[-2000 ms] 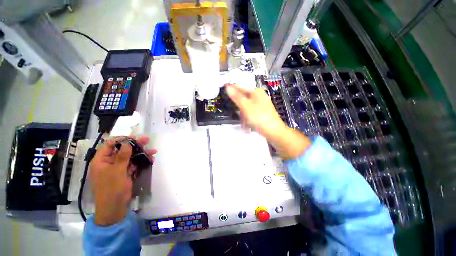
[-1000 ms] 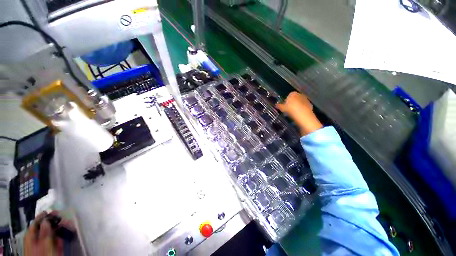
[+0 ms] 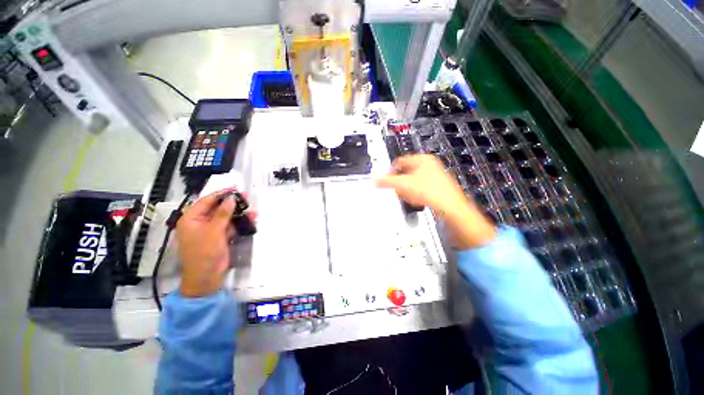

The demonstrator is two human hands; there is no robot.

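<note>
My left hand (image 3: 207, 231) holds a small black assembly (image 3: 242, 216) at its fingertips, over the left part of the white machine bed. My right hand (image 3: 421, 183) is slightly blurred above the bed's right side, right of the fixture; I cannot tell whether its fingers hold anything. The flat black fixture (image 3: 340, 163) lies on the bed under the white machine head (image 3: 328, 104), with a small gold detail at its left. A little pile of small black parts (image 3: 286, 174) lies left of the fixture.
The clear blister tray (image 3: 533, 208) with dark parts lies right of the machine. The teach pendant (image 3: 214, 146) is at the bed's back left. The front edge carries a control panel (image 3: 284, 308) and a red emergency stop (image 3: 396, 296). A black bin (image 3: 81, 254) stands far left.
The view has swung back left from the tray to the machine. My right hand has moved from the tray's far side to near the fixture. My left hand still holds a black assembly.
</note>
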